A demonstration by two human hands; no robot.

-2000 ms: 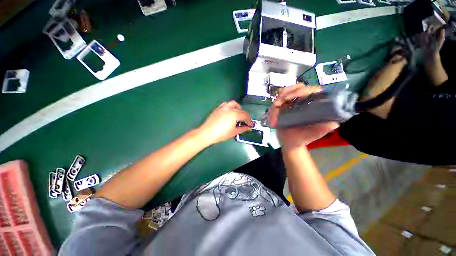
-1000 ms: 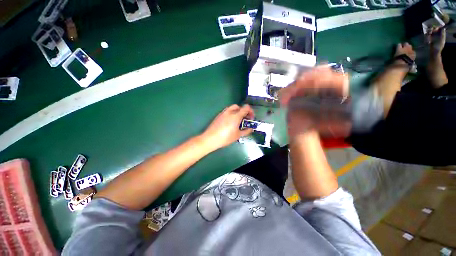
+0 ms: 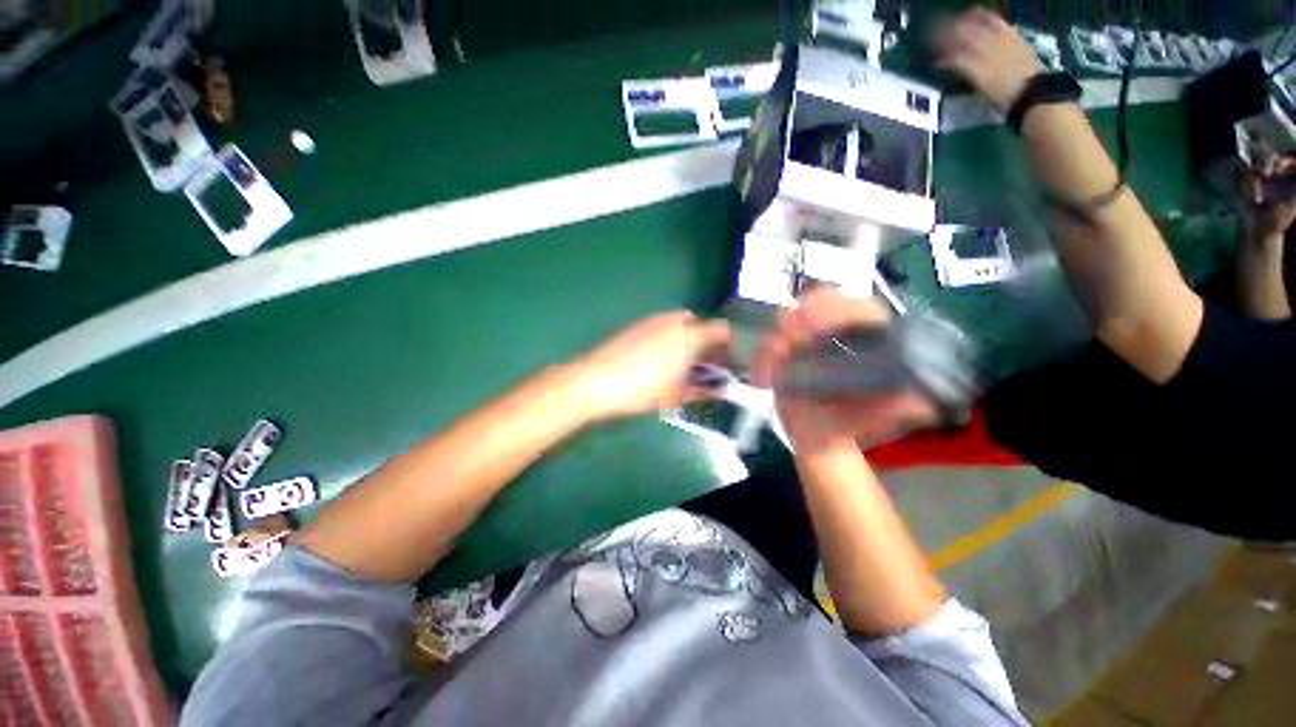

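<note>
My left hand (image 3: 661, 365) is blurred and holds the left end of a white plastic housing (image 3: 722, 440) on the green surface. My right hand (image 3: 832, 376) is closed around a thick grey electric screwdriver (image 3: 874, 362), held roughly level with its front toward the housing. The driver tip is blurred, and I cannot tell if it touches the housing. The white screw feeder (image 3: 863, 161) stands just beyond my hands, with its low front step (image 3: 775, 270) nearest them.
Several housings lie beyond the white line, including one (image 3: 239, 199) at left. Another housing (image 3: 972, 256) is right of the feeder. Small oblong panels (image 3: 279, 496) and a pink tray (image 3: 57, 533) are at left. A neighbouring person's arm (image 3: 1087, 178) reaches across at right.
The right hand and screwdriver have come back left to the housing. The neighbouring person's arm has reached far forward beyond the feeder. The view has shifted slightly.
</note>
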